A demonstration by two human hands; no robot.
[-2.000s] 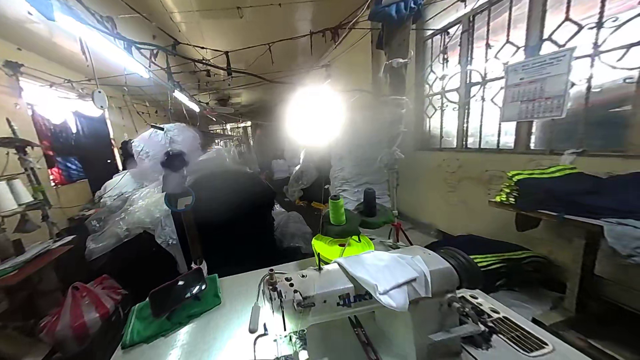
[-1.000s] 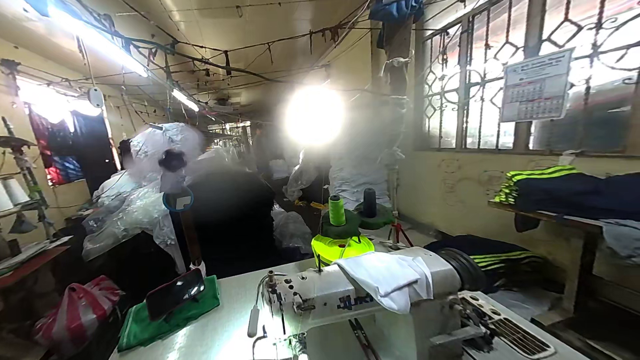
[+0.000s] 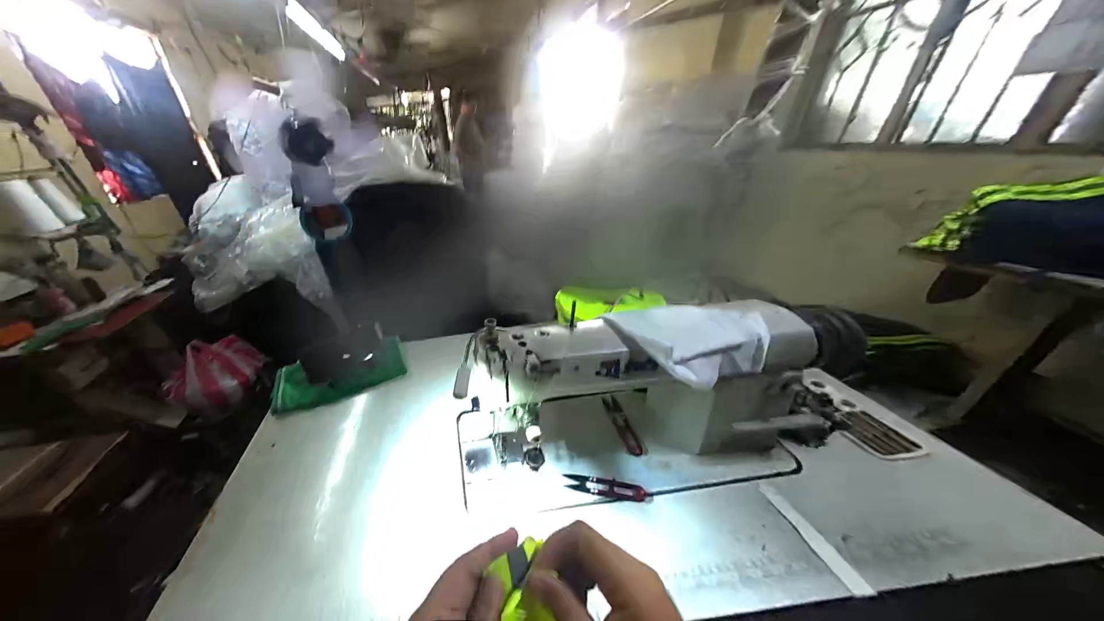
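Observation:
At the bottom centre of the head view, my left hand [image 3: 466,582] pinches a neon yellow-green piece of fabric with a dark grey strip [image 3: 520,562]. From the other side my right hand [image 3: 604,573] grips the same fabric, its fingers bent over it. Just beyond the hands, red-handled thread snips [image 3: 608,488] lie on the white table of a sewing machine [image 3: 586,352]. A second red-handled pair [image 3: 623,427] rests under the machine's arm. White cloth [image 3: 703,341] is draped over the top of the arm.
A dark phone-like object [image 3: 345,354] rests on folded green cloth [image 3: 293,391] at the table's left. A white strip [image 3: 819,542] crosses the table's right part. Neon cloth [image 3: 604,302] lies behind the machine. Dark garments with neon stripes [image 3: 1035,224] are piled on a surface at right.
Both hands have come into view at the bottom, holding the neon fabric. The view has tipped down, showing more of the table and the snips.

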